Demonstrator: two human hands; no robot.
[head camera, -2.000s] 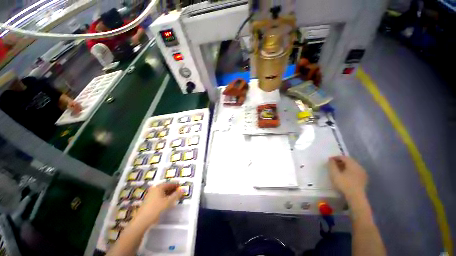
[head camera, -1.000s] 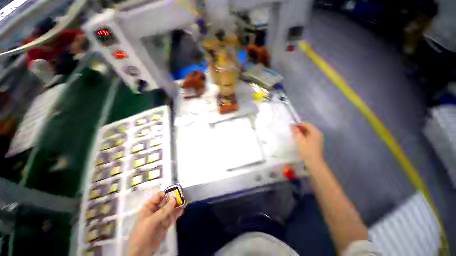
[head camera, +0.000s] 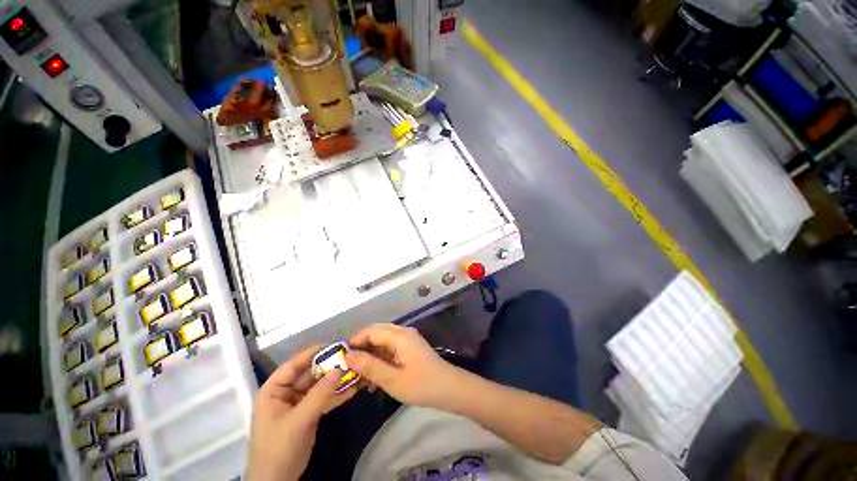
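My left hand holds a small rounded square unit by its edges, in front of the machine's front edge. The unit has a dark rim and a white and yellow face. My right hand touches the unit's right side with its fingertips; whether it holds a small part is hidden. A white blister tray to the left has rows of similar units in its pockets, with several bare pockets at its near right.
The machine's white bed carries a red-brown jig under a brass-gold dispensing head. A red emergency stop is on the front edge. A teach pendant lies at the rear right. White trays are stacked on the floor.
My right hand has moved from the machine's right edge to the unit in my left hand. The camera view has swung right and down. The unit was lifted from the tray.
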